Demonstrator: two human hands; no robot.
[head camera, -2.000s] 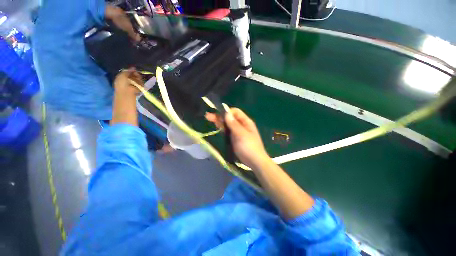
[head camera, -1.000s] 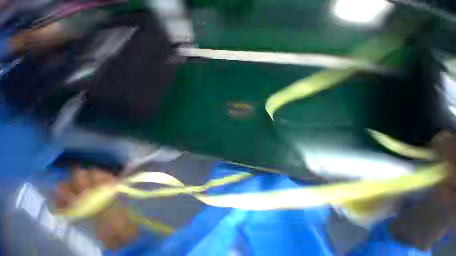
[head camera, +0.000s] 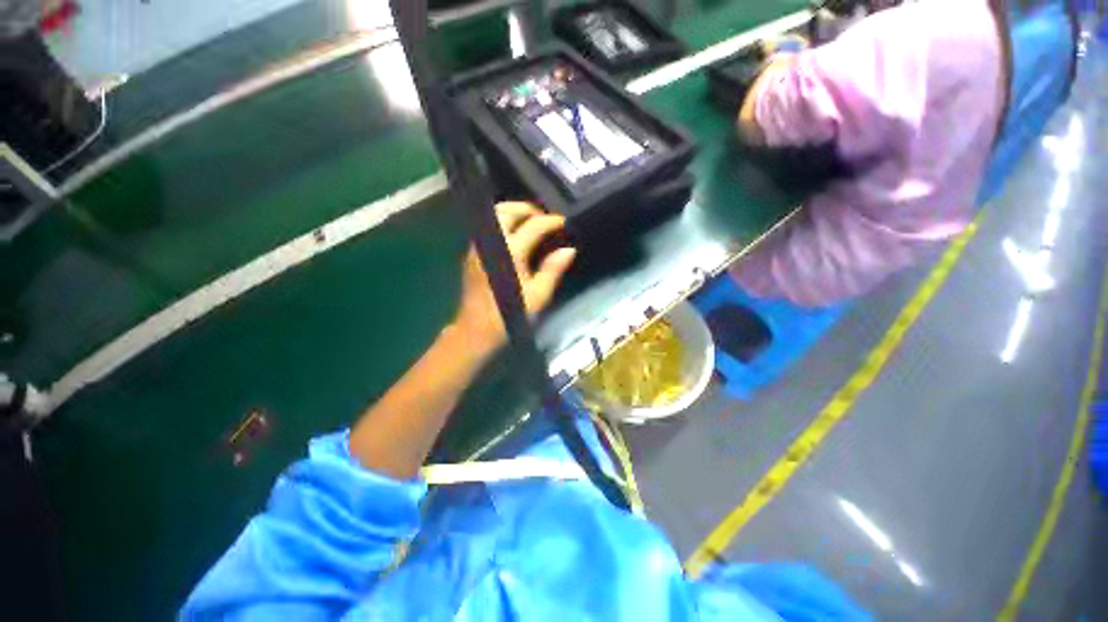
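Observation:
An open tablet (head camera: 577, 136) lies in a black foam tray (head camera: 672, 156), which sits on another tray. Its white battery area and small board parts with a teal patch are visible. My left hand (head camera: 513, 277) is at the tray's near-left corner, palm down, fingers loosely bent and thumb apart, with nothing seen in it. Whether the fingertips touch the tray is hard to tell. A black strap (head camera: 468, 194) hangs across the view and over part of my hand. A pale strip (head camera: 504, 471) crosses at my waist. My right hand is not in view.
A white bucket (head camera: 702, 386) with yellow liners hangs by the bench edge. A person in a pink smock (head camera: 893, 134) works at the right. Another tray with a unit (head camera: 617, 37) lies behind. A whitish rail (head camera: 261, 270) crosses the green bench.
The view has swung to the right, towards the tray stack and bucket. Both hands earlier held long yellow ribbon; my left hand now shows none and has reached the trays. My right hand has left the view.

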